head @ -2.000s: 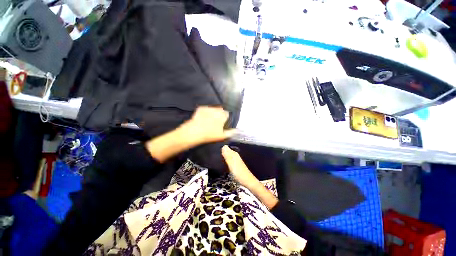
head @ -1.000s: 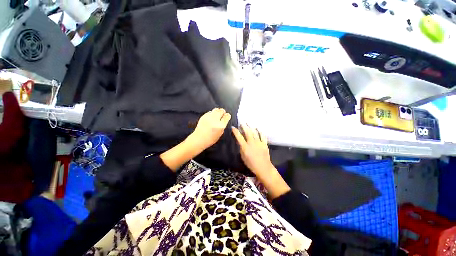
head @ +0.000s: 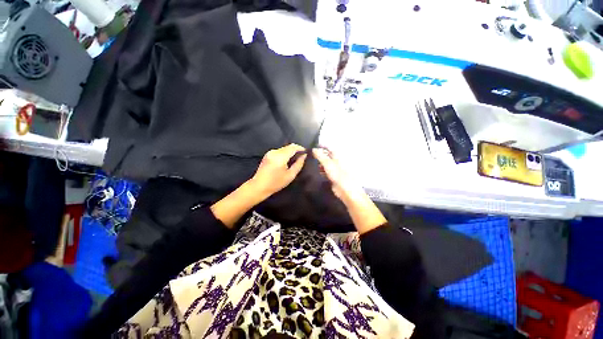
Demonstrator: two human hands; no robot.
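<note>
A large dark grey-black cloth covers the table left of the sewing machine and hangs to my lap. My left hand pinches the cloth's right edge near the table's front edge. My right hand is just right of it, its fingertips on the same edge. The fingertips of both hands nearly touch. The white JACK machine stands at the upper right. Its needle and presser foot area is beyond my hands, by the cloth's right edge. The cloth under my fingers is partly hidden.
Tweezers, a small black tool, a yellow phone and a dark box lie right on the white table. A grey fan box stands far left. Blue crates and a red crate are below.
My right hand has come up from below the table edge to the cloth edge beside my left hand. My left hand has stayed on the cloth near the same place.
</note>
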